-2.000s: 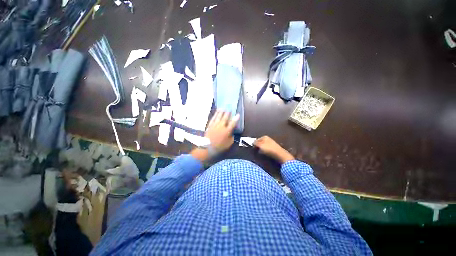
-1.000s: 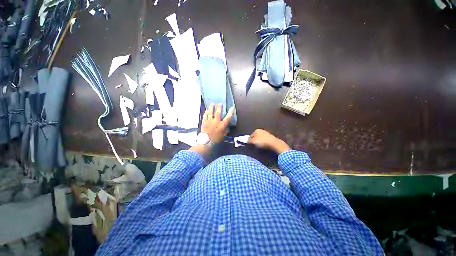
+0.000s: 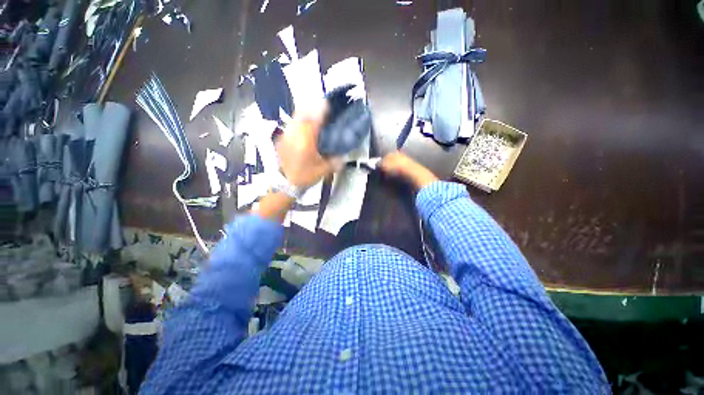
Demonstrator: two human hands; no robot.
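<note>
My left hand [image 3: 302, 153] is blurred over the left side of the work, its fingers at a dark denim piece [image 3: 345, 123] that is also blurred and raised. A long white-faced stack [image 3: 345, 202] lies beneath it, its upper end showing above the dark piece. My right hand [image 3: 405, 168] is just right of the stack and pinches the end of a small white piece [image 3: 371, 163]. The far end of that piece reaches the stack. The left fingertips are not clear.
A tied bundle [image 3: 448, 100] and a small open box of pale bits [image 3: 492, 156] are to the right. White scraps [image 3: 258, 123], a strip hank [image 3: 171, 119] and large rolled bundles [image 3: 104, 170] are to the left. The table's green edge [image 3: 617, 305] runs in front.
The left hand has moved up and left from its flat rest on the pale denim, and a dark face now shows there. The right hand has moved up towards the stack with the white piece.
</note>
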